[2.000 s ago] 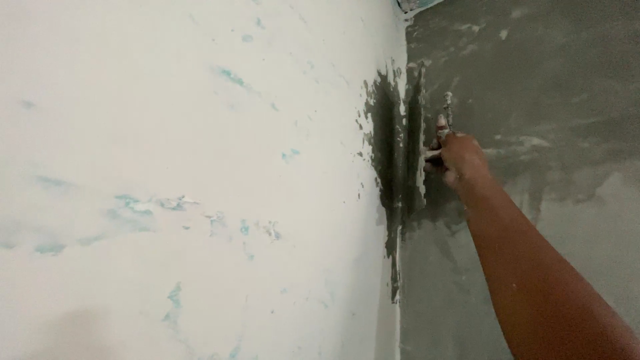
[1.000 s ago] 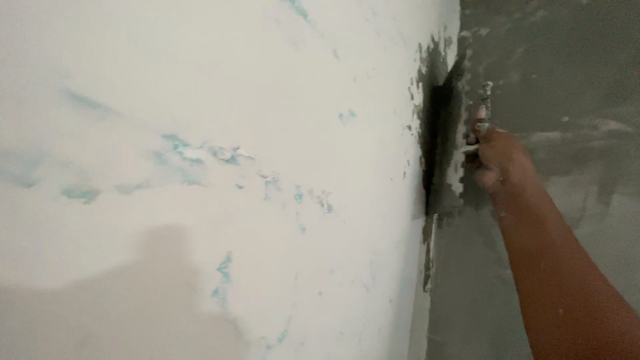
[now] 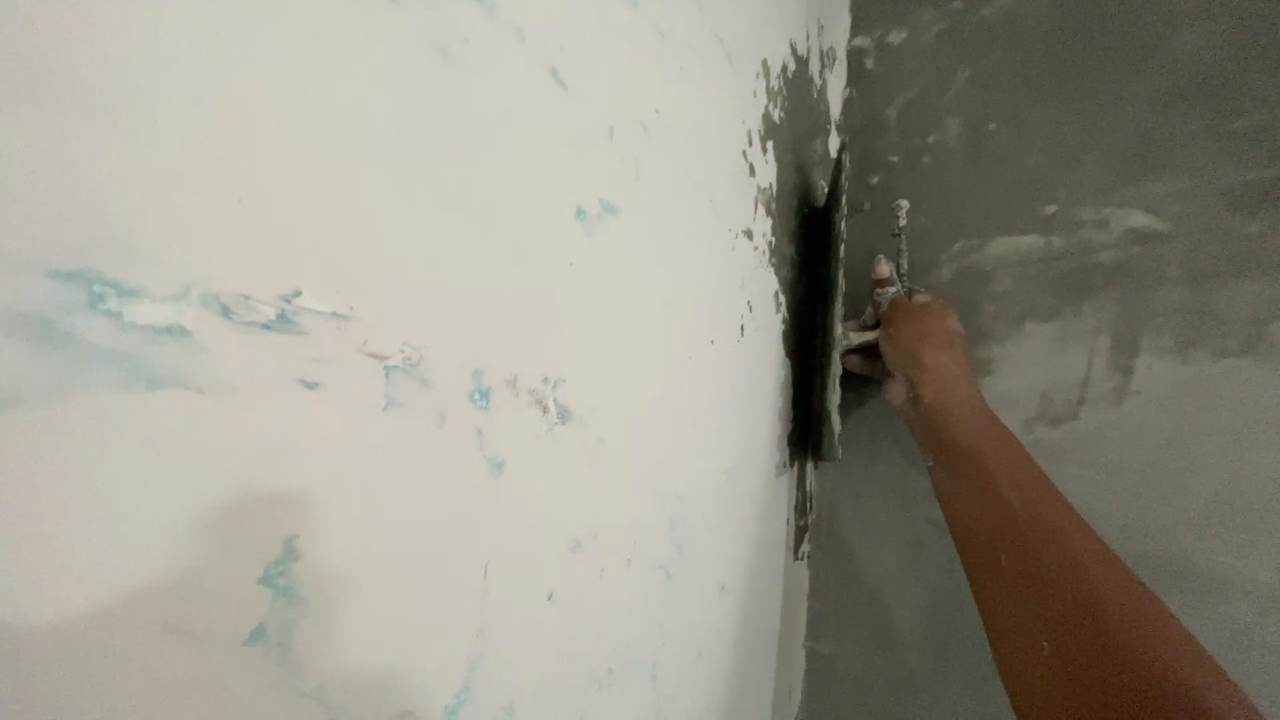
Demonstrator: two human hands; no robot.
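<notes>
My right hand point(image 3: 925, 345) is closed around the handle of a plastering trowel point(image 3: 822, 335), its fingers smeared with white material. The trowel's long blade stands upright along the inside corner, its face toward the white wall. Dark grey plaster point(image 3: 795, 120) with a ragged edge coats a strip of the white wall beside and above the blade, and a thin streak of it runs down the corner below. My left hand is out of view.
On the left, the white wall point(image 3: 400, 180) has patches of pale blue-green and small rough spots. A grey plastered wall point(image 3: 1100, 130) meets it on the right, with lighter smears and damp-looking dark areas. A soft shadow falls at lower left.
The trowel's blade face now shows dark against the corner, where two seconds ago it looked thin and edge-on. My right hand keeps its hold on the handle. The view has shifted somewhat.
</notes>
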